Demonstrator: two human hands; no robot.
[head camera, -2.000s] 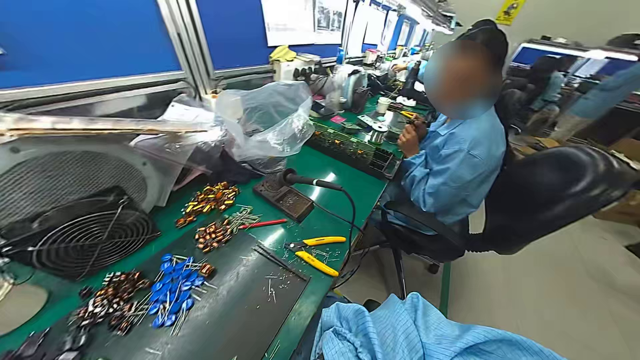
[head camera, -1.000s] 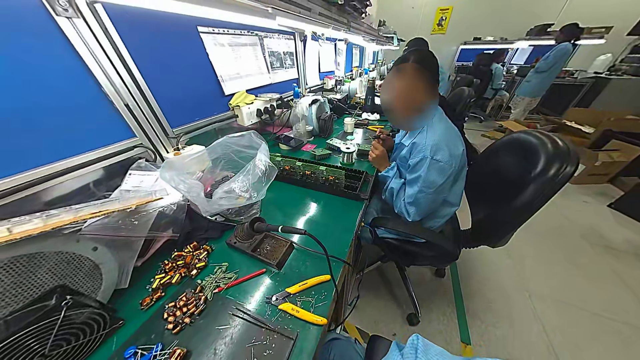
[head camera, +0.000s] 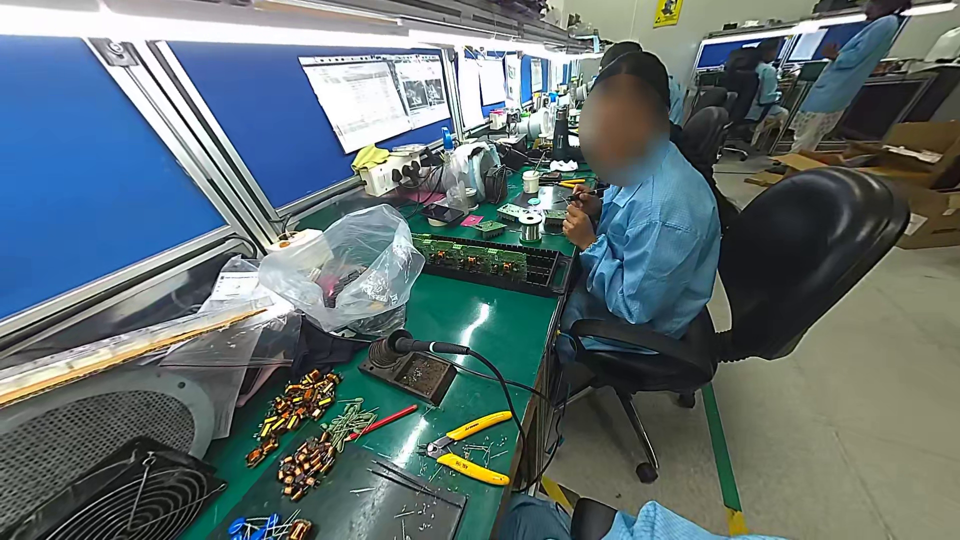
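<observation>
Neither of my hands is in view; only light blue cloth (head camera: 675, 523) shows at the bottom edge. On the bench, yellow-handled flush cutters (head camera: 469, 448) lie with their handles spread, beside clipped leads. Black tweezers (head camera: 416, 484) rest on a dark mat (head camera: 360, 465). A soldering iron (head camera: 431, 346) sits in its coil stand (head camera: 409, 371). Left of a red pencil-like stick (head camera: 382, 422) are piles of small copper-wound coils (head camera: 306, 463), yellow-and-copper parts (head camera: 300, 405) and green parts with leads (head camera: 351, 420). Blue disc components (head camera: 259, 527) are at the bottom edge.
A clear plastic bag (head camera: 345, 270) stands near a black rack (head camera: 487, 262) of circuit boards. A fan (head camera: 127, 495) sits at lower left. At the right, a co-worker (head camera: 652, 232) in a blue smock sits by a black chair (head camera: 810, 262). Solder spool (head camera: 531, 225) stands beyond the rack.
The view has swung up and to the right, so the blue components have slid mostly out of the bottom. No object on the bench has plainly been moved.
</observation>
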